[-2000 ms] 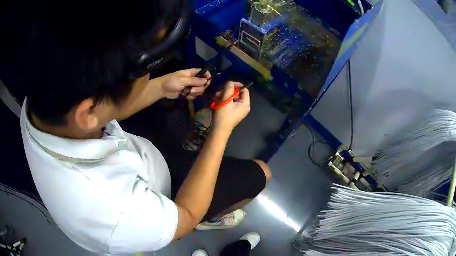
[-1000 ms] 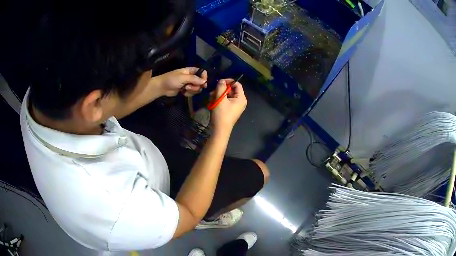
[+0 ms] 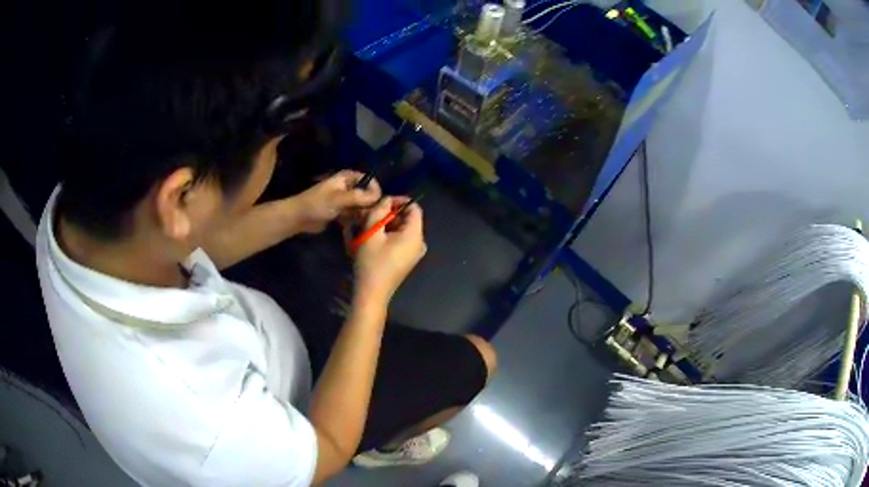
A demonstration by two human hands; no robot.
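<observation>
Neither my left hand nor my right hand is in view. Nearest in front of me, a seated person in a white shirt (image 3: 181, 352) holds a red-orange-handled tool (image 3: 376, 228) with a dark, thin tip in one hand. Their other hand (image 3: 333, 200) pinches a small black piece (image 3: 365, 179), perhaps a cable end. Their two hands are close together, almost touching. What lies between the fingers is too small to tell.
A blue machine station (image 3: 534, 195) with a silver block (image 3: 462, 100) stands beyond the person's hands. Thick skeins of white cables (image 3: 724, 438) hang at the lower right beside a cream rack tube (image 3: 848, 347). A white shoe (image 3: 459, 479) shows at the bottom edge.
The view has shifted, showing more of the machine's top. The seated person's hands have come closer together, and the hand with the red-orange tool sits lower and further left. Only one shoe remains at the bottom edge.
</observation>
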